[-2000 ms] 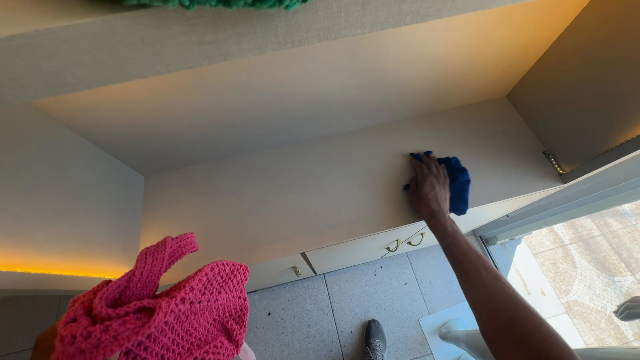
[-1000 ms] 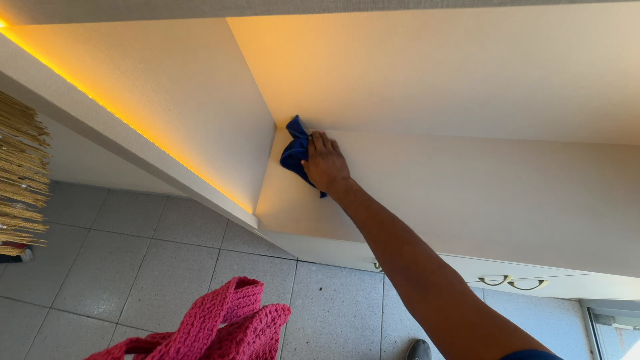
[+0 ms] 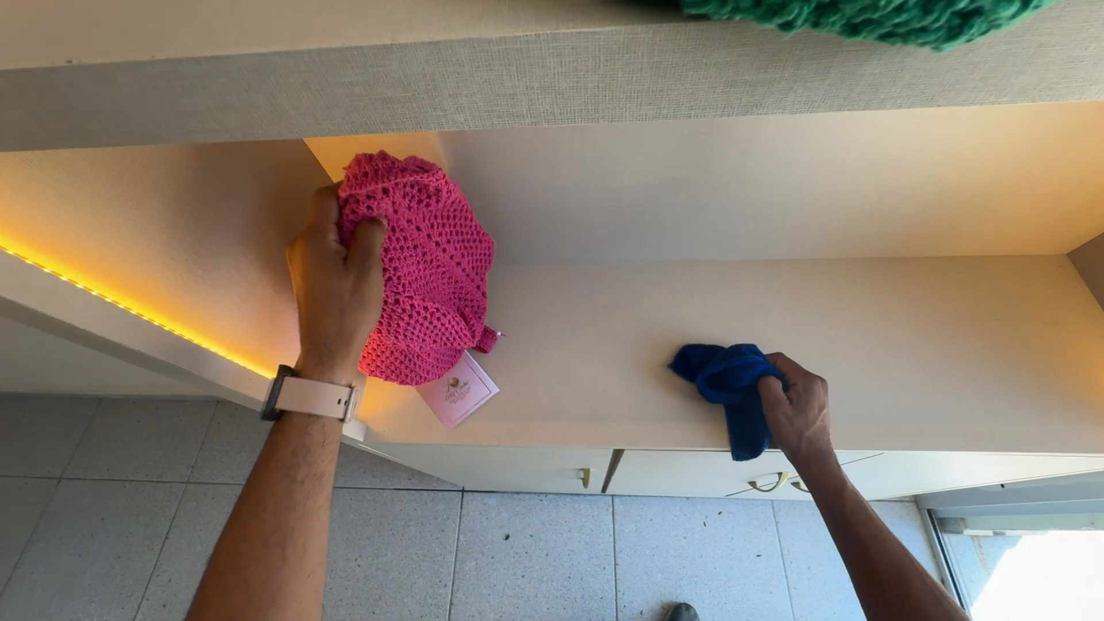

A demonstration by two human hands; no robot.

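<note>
My left hand (image 3: 338,280), with a watch on the wrist, grips the upper left edge of a pink crocheted bag (image 3: 427,267) at the left end of the shelf (image 3: 586,345). A pink paper tag (image 3: 459,392) bearing writing sticks out from under the bag's lower edge. Bunched in my right hand (image 3: 798,410) is a blue cloth (image 3: 733,379), near the shelf's front edge, right of centre; its lower end hangs by that edge.
Above runs a fabric-textured upper shelf edge (image 3: 535,82) with a green fluffy item (image 3: 871,19) on it. A glowing light strip (image 3: 129,306) lines the left side panel. Below are cabinet fronts with brass handles (image 3: 768,483) and a tiled floor (image 3: 535,552).
The pink bag has come up from low in the view to the shelf's left end in my left hand. My right hand has moved the blue cloth from the left corner toward the right.
</note>
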